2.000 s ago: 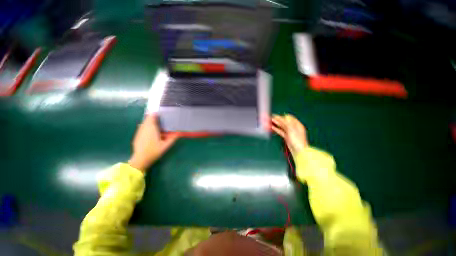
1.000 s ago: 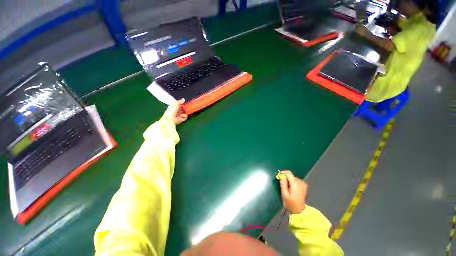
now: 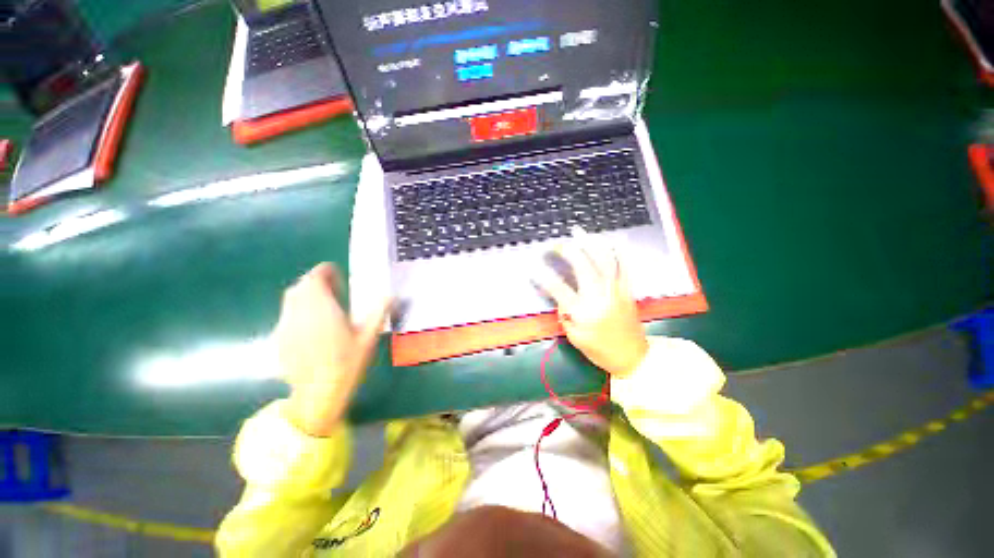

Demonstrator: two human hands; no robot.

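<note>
An open laptop [image 3: 523, 207] lies in front of me on a white sheet [image 3: 372, 245] and a red pad [image 3: 480, 338]. Its screen [image 3: 491, 65] shows blue buttons and one red button. My right hand [image 3: 594, 305] is over the palm rest, fingers spread near the touchpad. A thin red headset cable [image 3: 545, 441] runs from my chest up to my right hand; I cannot tell whether the hand holds its end. My left hand [image 3: 325, 343] is at the left front corner of the sheet, thumb towards the laptop, slightly blurred, with nothing seen in it.
Another open laptop [image 3: 286, 65] on a red pad stands at the upper left, and one more [image 3: 68, 136] lies further left. Red pad edges show at the far right. The green bench [image 3: 807, 218] ends near my waist. Blue stools stand at both lower sides.
The laptop with the single red button is now straight in front of me. My right hand has moved from the bench's edge onto its palm rest. The view has turned left.
</note>
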